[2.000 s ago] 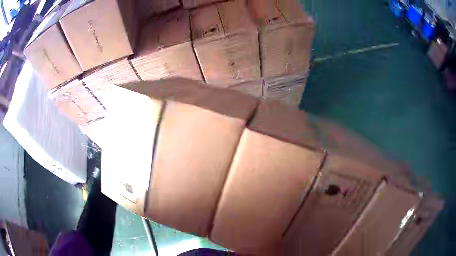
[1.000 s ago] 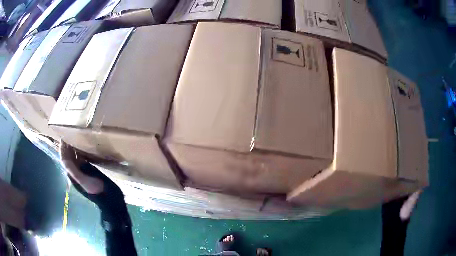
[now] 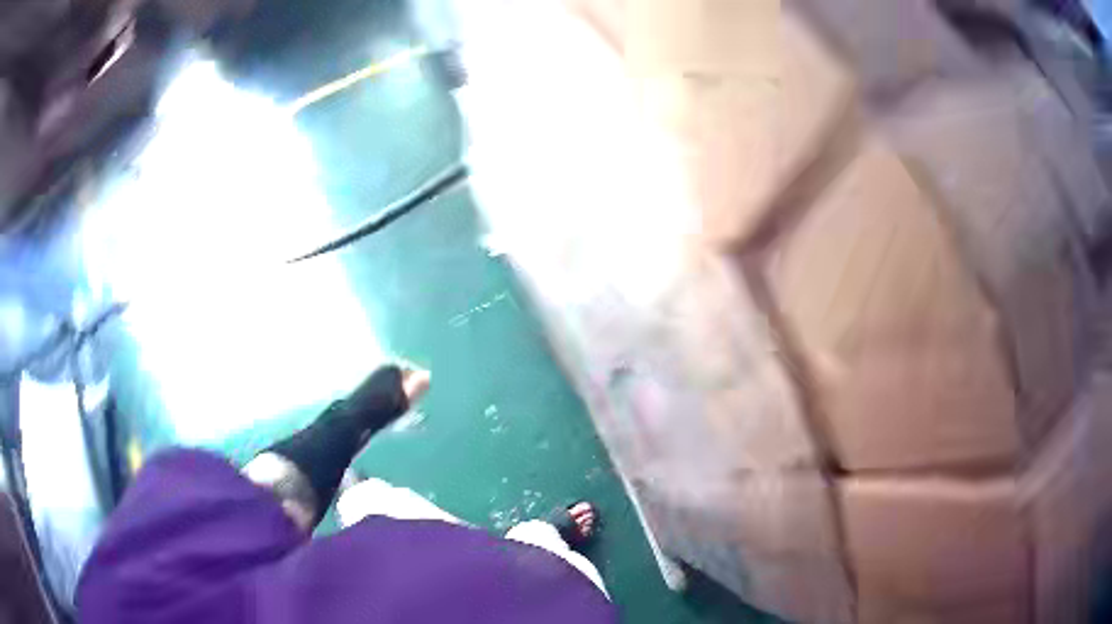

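Brown cartons (image 3: 902, 305) fill the right side of the view, packed side by side in a blurred, tilted stack. The lower side of the stack (image 3: 719, 451) looks pale and shiny, partly washed out by glare. My left hand (image 3: 416, 384) is small and blurred at the end of a black sleeve, above the floor and apart from the cartons. Its fingers cannot be made out, and no object shows in it. My right hand is not in view.
The green floor (image 3: 476, 329) has a dark cable (image 3: 384, 217) and a yellow line (image 3: 360, 81). Strong glare covers the left floor. My foot (image 3: 582, 521) is near the stack's base. Dark, blurred objects are at the upper left.
The view has swung left and down, so the stack is now on the right. My left hand has left the cartons' lower edge; my right hand has gone out of view.
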